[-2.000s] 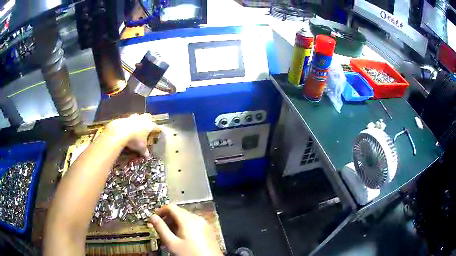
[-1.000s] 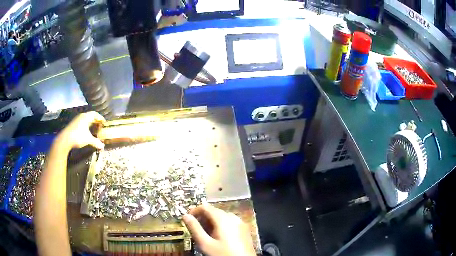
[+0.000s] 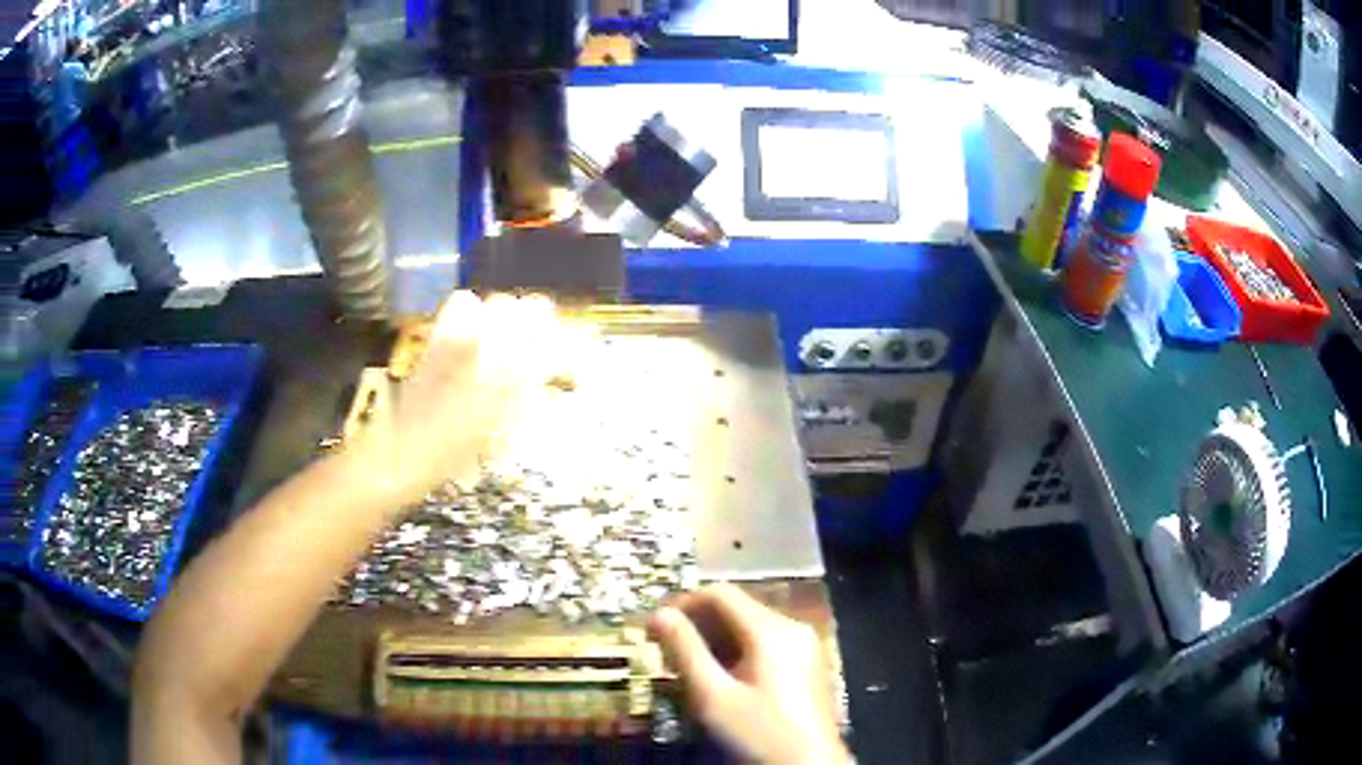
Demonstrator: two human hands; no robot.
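A pile of small silvery metal parts [image 3: 545, 523] lies on the metal base plate [image 3: 754, 448]. A brass-coloured slotted fixture [image 3: 508, 685] with a green strip and reddish-brown blocks lies in front of the pile. My right hand [image 3: 739, 658] is at the fixture's right end, thumb and forefinger bent close to the end block; whether they grip it is unclear. My left hand [image 3: 501, 359] reaches over the pile to the back of the plate, under the laser head [image 3: 518, 157]. Bright glare washes out its fingers and whatever they touch.
A ribbed hose [image 3: 341, 209] and a small black box [image 3: 657, 172] flank the laser head. Blue trays of parts [image 3: 224, 448] are at left. The green side bench [image 3: 1076, 404] holds spray cans [image 3: 1110, 232], a white fan [image 3: 1237, 508] and a red bin [image 3: 1270, 281].
The view has shifted, so the scene sits further right in the picture. My left hand has moved from the back fixture's left end rightwards into the glare. My right hand stays by the front fixture's right end.
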